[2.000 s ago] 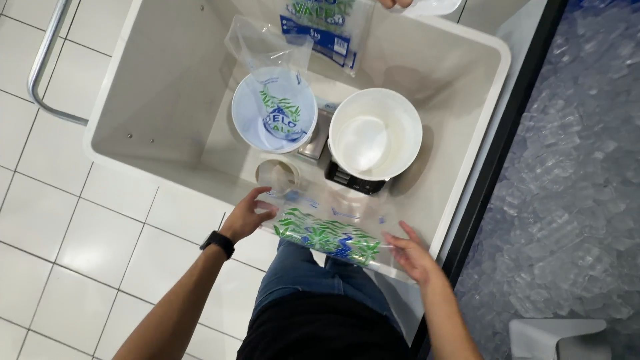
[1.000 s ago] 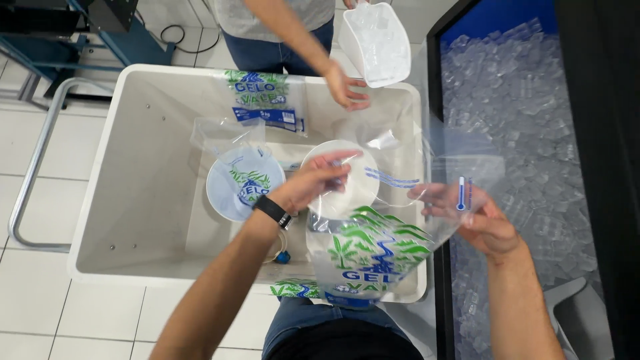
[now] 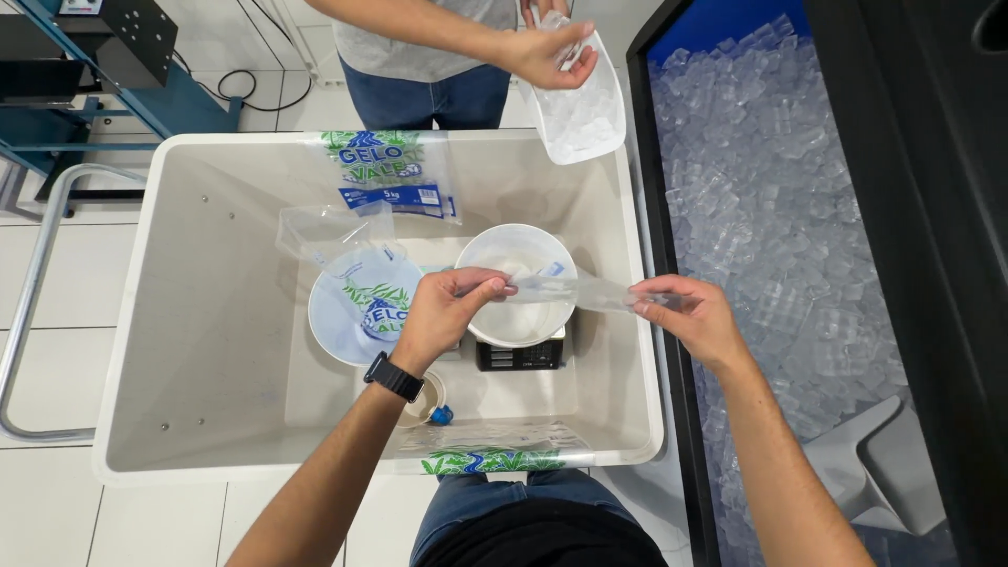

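Both my left hand (image 3: 472,295) and my right hand (image 3: 677,307) pinch a clear plastic bag (image 3: 567,291), stretched between them over a white bucket (image 3: 520,327). That bucket stands on a black weighing scale (image 3: 520,357). To its left, a printed ice bag (image 3: 378,303) lies in and over the rim of a second bucket (image 3: 323,319). More printed ice bags hang over the cart's far rim (image 3: 394,173) and near rim (image 3: 504,460). A small round container (image 3: 429,398) with a blue part lies near my left wrist.
The big plastic cart (image 3: 205,315) surrounds the buckets. At right, a black-edged bin holds ice cubes (image 3: 772,220) and a grey scoop (image 3: 874,468). Across the cart a co-worker's hand (image 3: 551,55) is over a white scoop of ice (image 3: 587,118). A metal handle (image 3: 39,276) sticks out left.
One second ago the printed bag hung wide below my hands; now it is drawn into a narrow strip. The co-worker's hand has moved from above the cart to the white scoop.
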